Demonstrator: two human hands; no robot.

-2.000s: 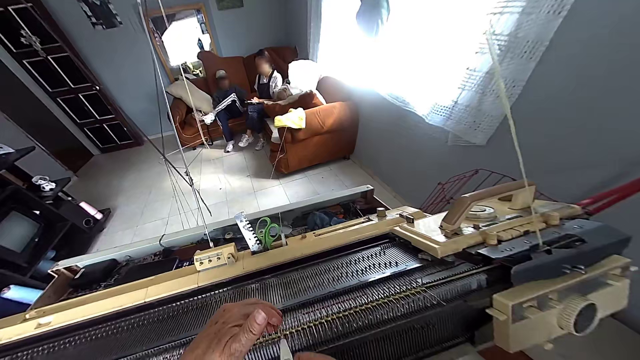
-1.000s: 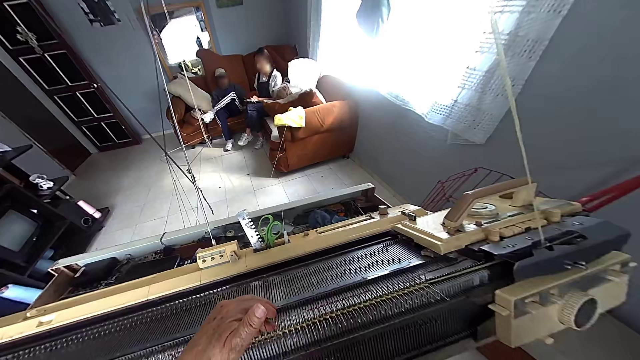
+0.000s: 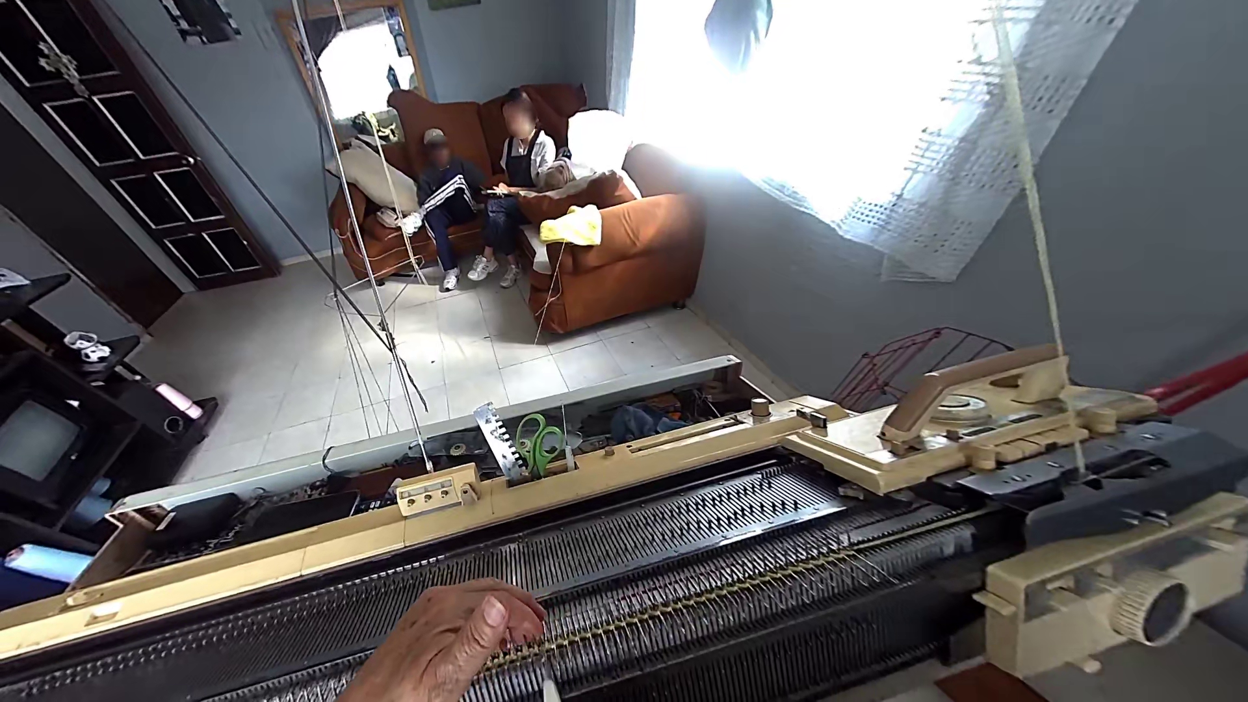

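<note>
My left hand [image 3: 453, 639] is at the lower middle of the head view, over the double needle bed [image 3: 702, 526] of a knitting machine. Its fingers are curled down at a row of yellowish yarn loops [image 3: 673, 609]; whether they pinch anything is hidden. Just right of it, the tip of a pale, slim tool [image 3: 551, 690] pokes up from the bottom edge. My right hand is out of view. The cream carriage [image 3: 936, 429] rests on the right part of the beds, with a pale yarn [image 3: 1035, 214] running down to it.
Behind the beds lie a cream rail [image 3: 341, 546], green-handled scissors [image 3: 538, 444], a toothed metal piece [image 3: 499, 439] and a trough of odds and ends. Yarns hang at left. The front carriage part with its knob [image 3: 1150, 606] juts out at right. Two people sit on a brown sofa [image 3: 624, 258] beyond.
Two seconds ago, fingertips of my right hand and a pale tool showed at the bottom edge; one second ago neither showed. Now the tool's tip shows again. My left hand has shifted slightly.
</note>
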